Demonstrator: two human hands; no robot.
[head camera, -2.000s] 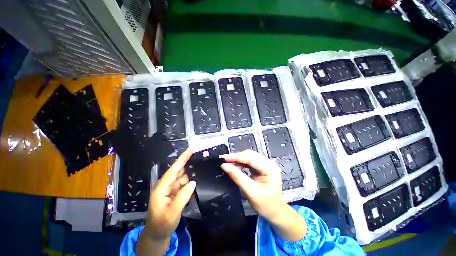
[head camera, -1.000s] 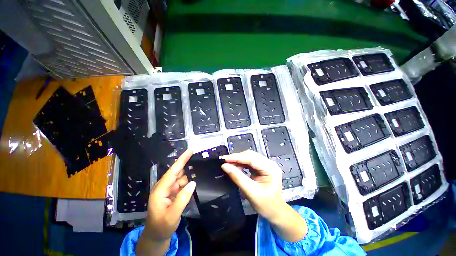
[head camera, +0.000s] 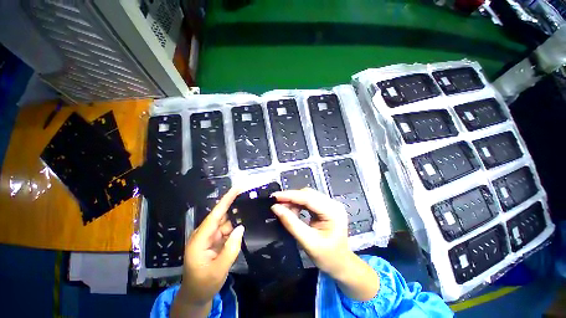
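Note:
A black phone housing is held up over the front of the near blister tray, tilted, with a smooth dark upper part and light slanted marks lower down. My left hand grips its left edge between thumb and fingers. My right hand has thumb and forefinger pinched at its upper right edge; whether a tiny piece is between the fingertips cannot be told. A black die-cut sheet lies across the left of the near tray. Housings sit in the tray's pockets, such as this phone housing.
A right blister tray with housings stands at an angle. Black sheets overlap on the orange-brown board, with shiny clear film beside them. A grey cabinet stands at the back left; a green mat lies beyond.
The hands and the held housing stay nearly in place. The trays and board have shifted slightly in the picture as the view moved.

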